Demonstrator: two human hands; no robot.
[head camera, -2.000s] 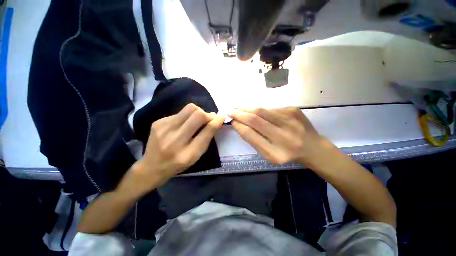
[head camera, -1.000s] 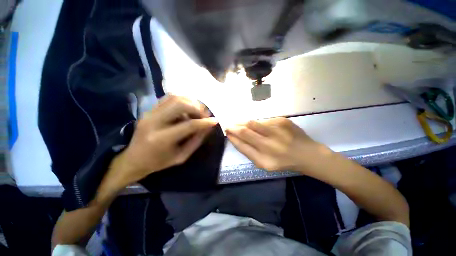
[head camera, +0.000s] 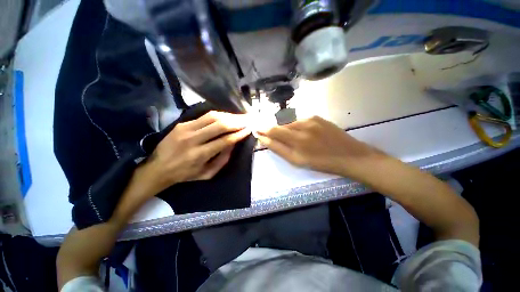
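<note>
A black garment panel (head camera: 219, 191) with white stitching lies on the left of the white machine table and reaches under my left hand. My left hand (head camera: 194, 145) pinches the panel's edge close to the needle area. My right hand (head camera: 302, 142) has its fingertips on the same edge, touching or nearly touching my left fingertips. The presser foot and needle (head camera: 255, 101) are just above my fingertips, partly lost in the lamp's glare. The sewing machine head (head camera: 393, 40) is above my hands.
Snips with yellow (head camera: 489, 131) and green handles lie at the right of the table. Blue tape (head camera: 21, 131) runs along the left side. The table's marked front edge (head camera: 308, 195) crosses in front of my lap. Dark pieces hang at lap level.
Both hands have moved with the panel edge up to the needle area. The view has shifted, and the machine head now fills more of the top.
</note>
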